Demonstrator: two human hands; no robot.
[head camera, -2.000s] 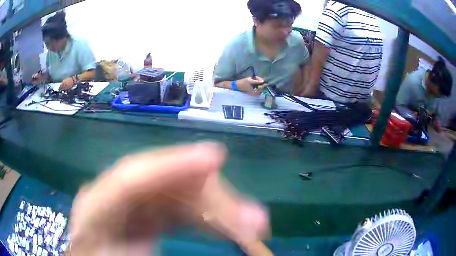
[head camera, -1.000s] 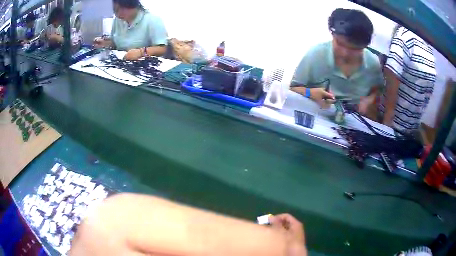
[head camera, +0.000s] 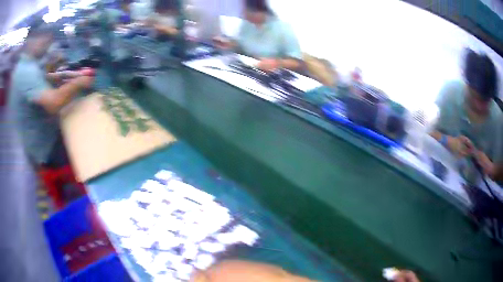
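Note:
Many white rectangular pieces, likely pouch cells (head camera: 171, 220), lie spread on a sheet on the bench at lower left. A bare arm or hand, seemingly my left hand (head camera: 248, 272), shows blurred at the bottom edge beside them, mostly cut off; its fingers cannot be made out. At the lower right, fingertips that look like my right hand (head camera: 407, 276) are closed on a small white piece (head camera: 390, 272), held in front of the green conveyor belt. The rest of that hand is below the picture.
A tan board (head camera: 105, 137) with green pieces lies beyond the white pieces. Blue bins (head camera: 66, 226) with dark red parts stand at left, near a standing person (head camera: 38, 104). The green belt (head camera: 265, 148) runs diagonally. Opposite, workers sit behind a blue tray (head camera: 353, 124) and dark cables (head camera: 270, 80).
The view has swung left, so the belt, opposite bench and white pieces have shifted right in the picture. The small white piece stays in the fingertips, now at lower right. The fan has left view.

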